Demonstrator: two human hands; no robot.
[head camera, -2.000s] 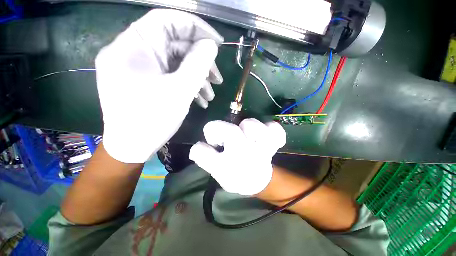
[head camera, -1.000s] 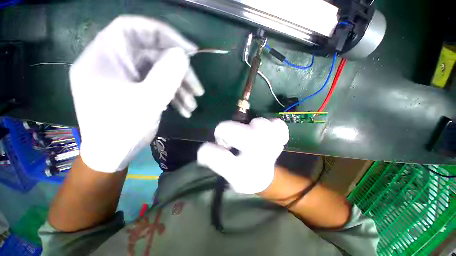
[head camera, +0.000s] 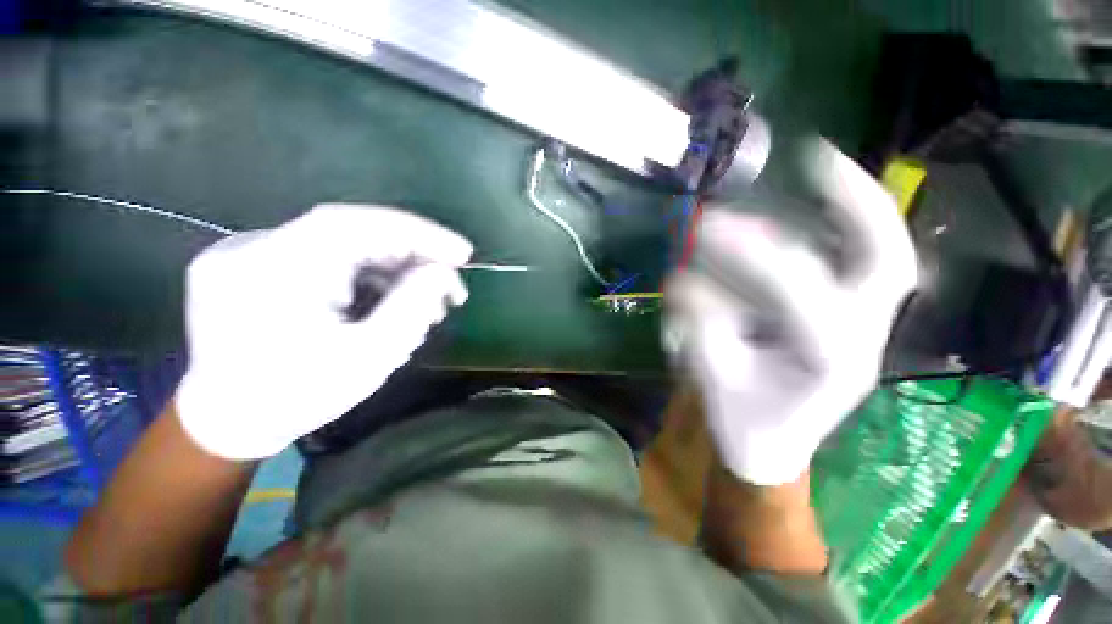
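The long silver unit (head camera: 537, 79) lies slantwise across the top of the bench, with its black bracket and motor can (head camera: 752, 149) at the right end. My left hand (head camera: 317, 329), gloved white, pinches the solder wire (head camera: 500, 267), whose end sticks out to the right, short of the unit. A white lead wire (head camera: 563, 223) curves from the unit down to the small circuit board (head camera: 630, 301). My right hand (head camera: 793, 305), gloved and blurred, is raised over the bench beside the board and motor. It partly hides the red wire (head camera: 691, 238). I cannot tell what it holds.
A yellow block (head camera: 902, 183) and black holder (head camera: 1000, 299) are at the right. The green crate (head camera: 963, 488) is lower right, and a blue crate (head camera: 76, 414) lower left. Another person's arm (head camera: 1073, 469) shows at the right edge.
My right hand has moved right, away from the unit's wire joint, and the soldering iron no longer shows clearly. My left hand is lower in the picture. The view has shifted to the right.
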